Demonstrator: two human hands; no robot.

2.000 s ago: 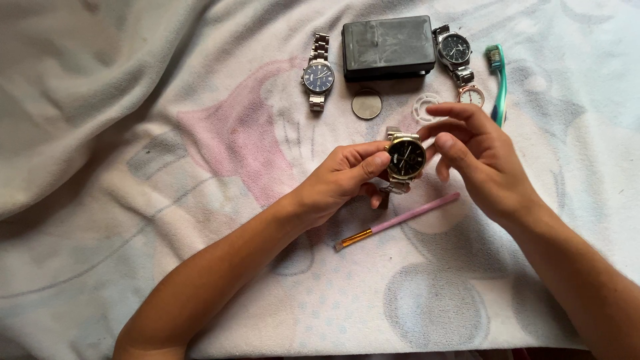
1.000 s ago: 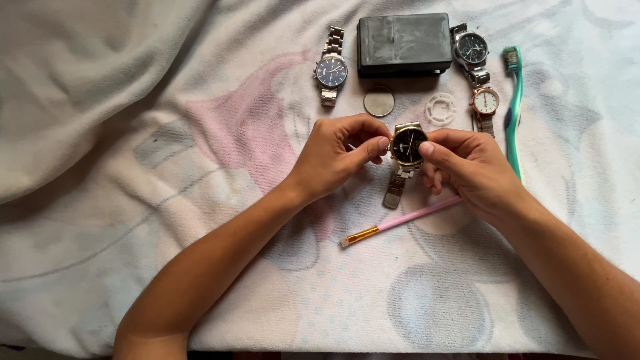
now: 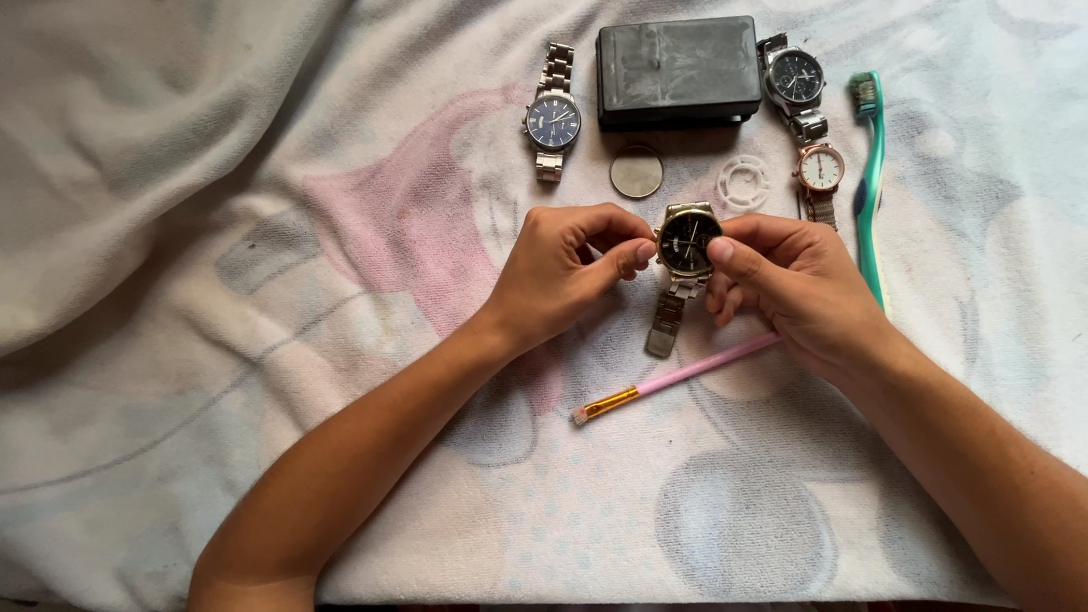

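Note:
A gold-rimmed wristwatch with a black dial is between my hands, its metal link bracelet hanging down toward the blanket. My right hand grips the right edge of its case between thumb and fingers. At the case's left side, the thumb and forefinger of my left hand are pinched at the crown; whether they hold it, I cannot tell. Just below lies a small brush with a pink handle, its far end hidden by my right hand. A round glass disc and a white plastic ring lie above the watch.
A black box lies at the top. Left of it is a blue-dial wristwatch; to its right are a black-dial wristwatch and a rose-gold wristwatch. A green toothbrush lies farther right. A blanket lies underneath, with thick folds at left.
My left hand has shifted from gripping the watch case to its crown side. My right hand, apart from the watch two seconds ago, now holds the case. The bracelet now hangs down.

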